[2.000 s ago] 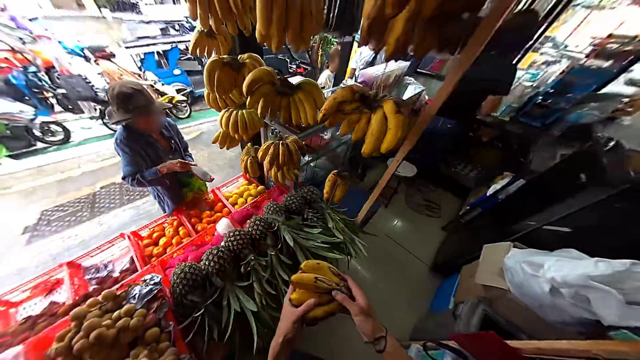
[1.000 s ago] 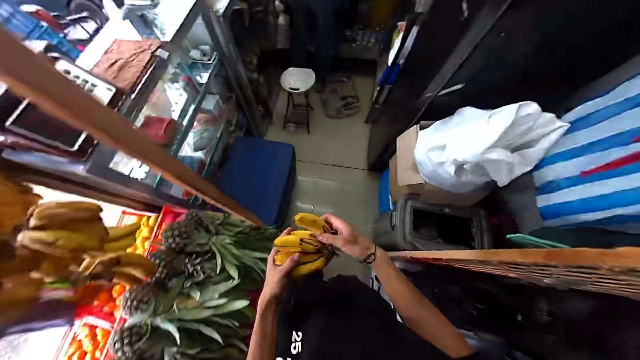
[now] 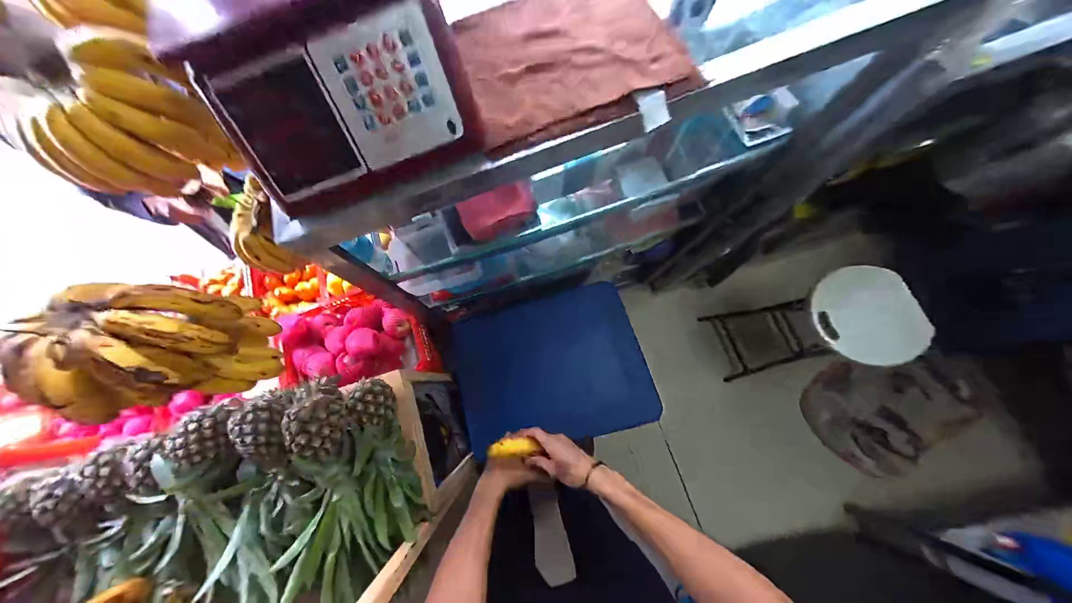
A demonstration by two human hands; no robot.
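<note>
A small bunch of yellow bananas [image 3: 514, 447] is held between my two hands, mostly hidden by the fingers. My left hand [image 3: 508, 474] grips it from the near left side. My right hand [image 3: 559, 456], with a dark band at the wrist, closes over its right side. Beyond the hands lies the flat top of a blue box [image 3: 557, 360]. Pineapples [image 3: 314, 427] with long green leaves are piled to the left, behind a wooden edge.
Hanging bananas [image 3: 159, 343] fill the left. Pink net-wrapped fruit [image 3: 352, 343] lies beyond the pineapples. A scale [image 3: 389, 84] with a keypad tops a glass display case [image 3: 586, 209]. A white-topped folding stool [image 3: 871, 314] stands on the tiled floor [image 3: 720, 444] at right.
The view has swung widely, first to the shop floor and then back toward the display case. Both hands have kept hold of the bananas throughout.
</note>
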